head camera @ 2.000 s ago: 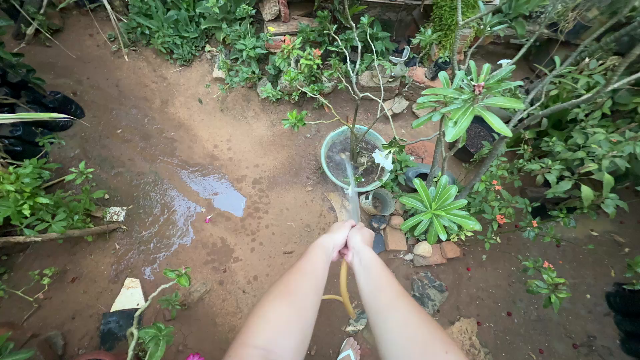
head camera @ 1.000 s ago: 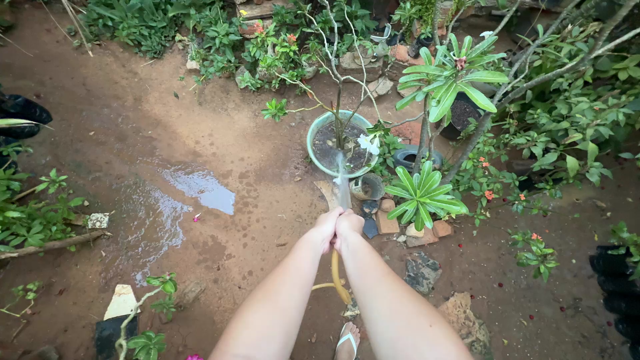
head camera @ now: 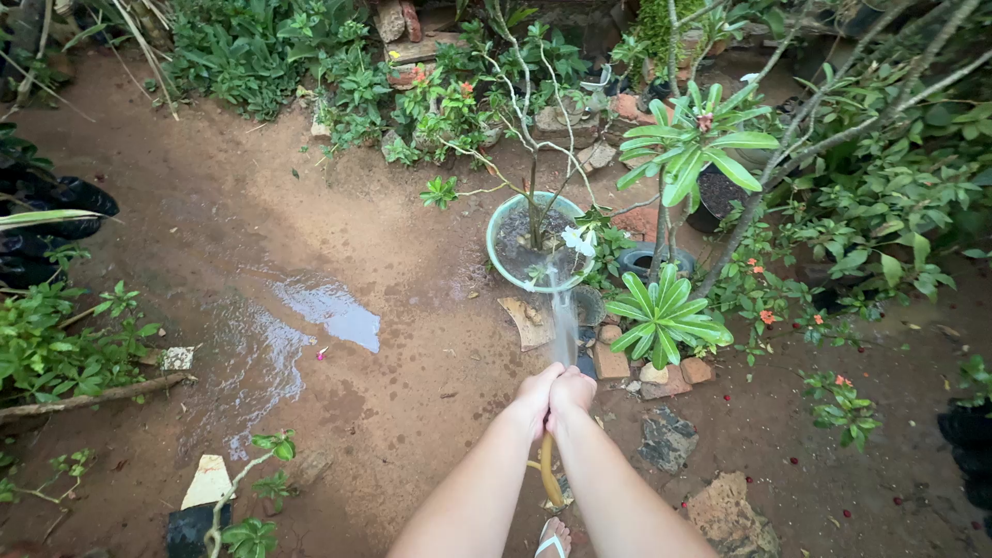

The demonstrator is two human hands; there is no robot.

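Observation:
My left hand (head camera: 536, 397) and my right hand (head camera: 571, 394) are clasped together around the end of a yellow garden hose (head camera: 549, 469), which hangs down below them between my forearms. A stream of water (head camera: 564, 329) sprays forward from my hands to the near side of a round green pot (head camera: 496, 246). In that pot a thin, nearly bare-branched plant (head camera: 534, 186) stands in dark wet soil, with white flowers (head camera: 580, 239) over the pot's right side. The hose's mouth is hidden by my fingers.
Bricks (head camera: 611, 361) and a leafy rosette plant (head camera: 665, 318) lie right of the spray. A broken tile piece (head camera: 527, 323) is just left of it. A puddle (head camera: 333, 312) wets the dirt at left. Flat stones (head camera: 668, 440) lie at lower right. My sandalled foot (head camera: 553, 539) shows below.
The view has shifted a little. Both hands stay clasped on the hose, and the water still streams toward the green pot. My sandalled foot shows less than one second ago.

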